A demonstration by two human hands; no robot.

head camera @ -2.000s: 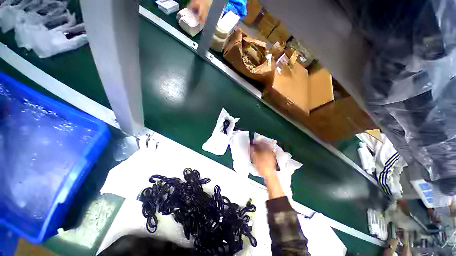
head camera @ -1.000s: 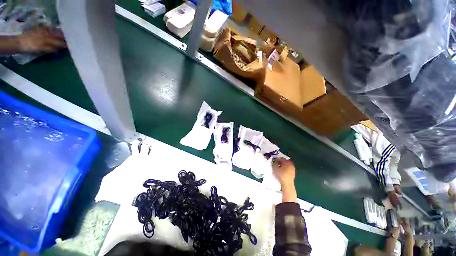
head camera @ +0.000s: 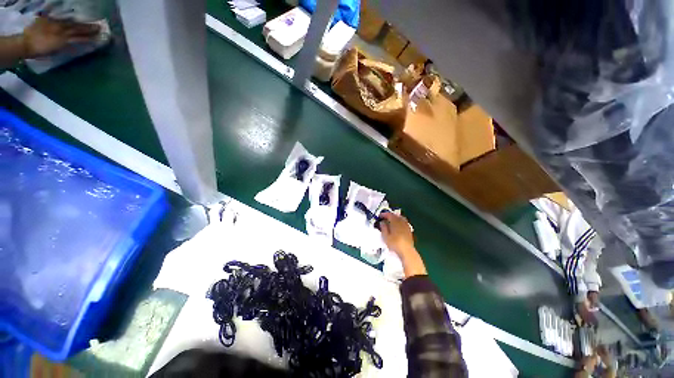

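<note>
My right hand [head camera: 397, 235], in a plaid sleeve, reaches over the belt. Its bent fingertips close on a small black cable on the rightmost white-wrapped unit [head camera: 372, 249], which the hand partly covers. Three more white-wrapped units with black coiled cables on top lie to its left: one [head camera: 361, 223] beside the hand, one [head camera: 322, 210] further left, and one [head camera: 284, 187] at the far left, tilted. A tangled pile of coiled black cables [head camera: 295, 314] lies on the white sheet [head camera: 193, 260] in front of me. My left hand is not in view.
Green conveyor belt [head camera: 259, 125] with pale rails crosses diagonally. Blue tote [head camera: 66, 236] is at left, beside a grey post [head camera: 171, 96]. Open cardboard box [head camera: 432, 129] stands across the belt. Plastic-wrapped goods [head camera: 613, 133] hang at upper right. Other people's hands show at upper left and lower right.
My right hand has moved from further right on the row up and left to the rightmost unit's cable. Compared with the earliest frame, the units now lie separated in a row, further left.
</note>
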